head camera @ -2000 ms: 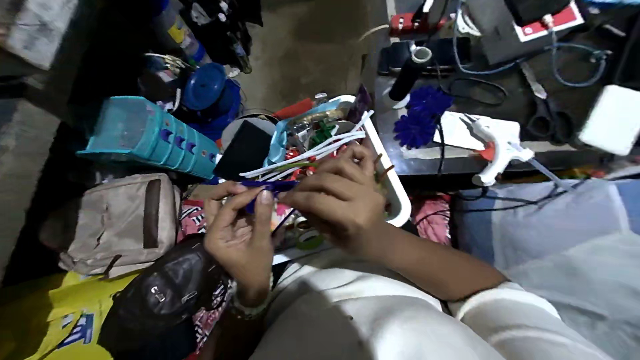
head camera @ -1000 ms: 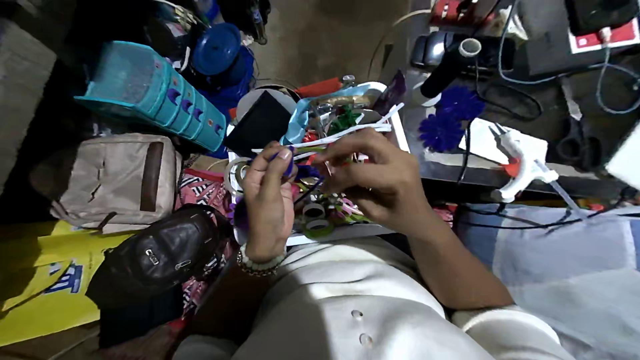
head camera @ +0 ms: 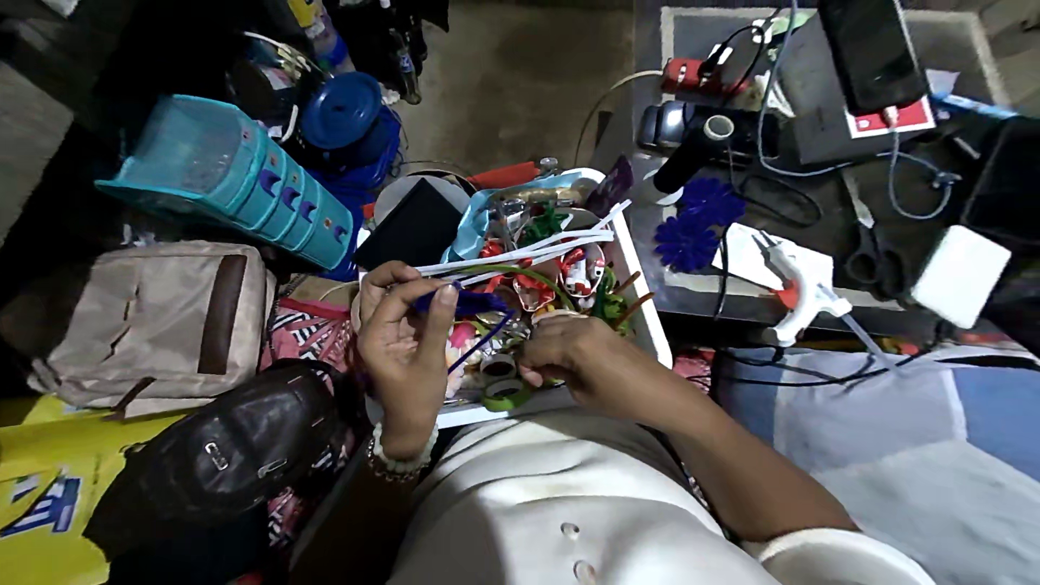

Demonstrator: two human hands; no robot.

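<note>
Between the thumb and fingers of my left hand (head camera: 406, 341) is a dark blue fuzzy piece (head camera: 467, 302), likely pipe cleaner, with a thin blue stem (head camera: 479, 341) trailing down to the right. My right hand (head camera: 573, 349) reaches into the white plastic tray (head camera: 650, 325), its fingertips curled low beside a roll of green tape (head camera: 505, 395); whether they hold anything is hidden. White strips (head camera: 528, 250), red and green craft pieces and a light blue ribbon (head camera: 479, 223) fill the tray. Two blue fuzzy flowers (head camera: 686, 242) lie on the table to the right.
A white hot glue gun (head camera: 804, 296), black-handled scissors (head camera: 873, 252), cables and a phone (head camera: 873, 53) occupy the dark table at right. At left stand a teal drawer unit (head camera: 244, 183), a beige bag (head camera: 162, 317) and a dark leather bag (head camera: 227, 447). A black flat object (head camera: 410, 226) borders the tray.
My hands, close together around the blue piece two seconds ago, are now apart. My right hand has moved down into the tray, while my left keeps the blue piece.
</note>
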